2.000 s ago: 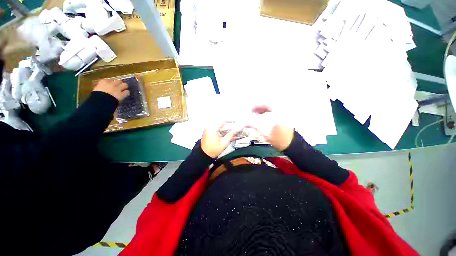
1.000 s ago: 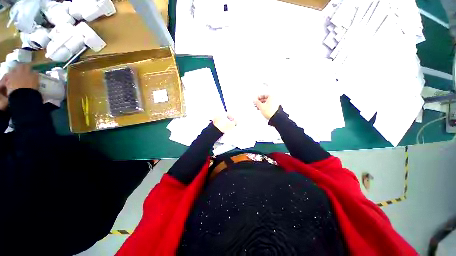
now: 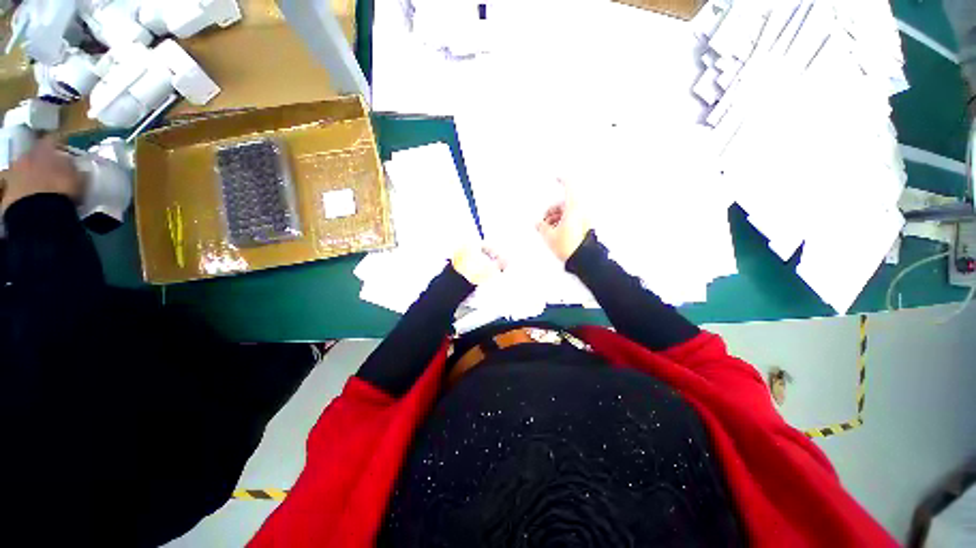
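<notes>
Flat white box blanks (image 3: 631, 161) lie overexposed on the bench in front of me, and their edges blend together. My right hand (image 3: 564, 227) is over them with its fingers curled in; the glare hides whether anything is between the fingertips. My left hand (image 3: 478, 263) is lower and to the left, near the front edge of the blanks, its fingers partly lost in the glare. The two hands are apart. Smaller white pieces (image 3: 421, 198) lie left of my left hand.
A shallow cardboard tray (image 3: 321, 257) at left holds a dark gridded block (image 3: 255, 193), a white square (image 3: 339, 203) and yellow sticks (image 3: 177, 236). White cameras (image 3: 134, 86) are piled beyond it. A neighbour's hand (image 3: 43, 174) touches one. Fanned blanks (image 3: 819, 182) lie right.
My hands, together near the front edge two seconds ago, have separated; the right is farther forward over the blanks. The neighbour's hand has left the tray for the cameras.
</notes>
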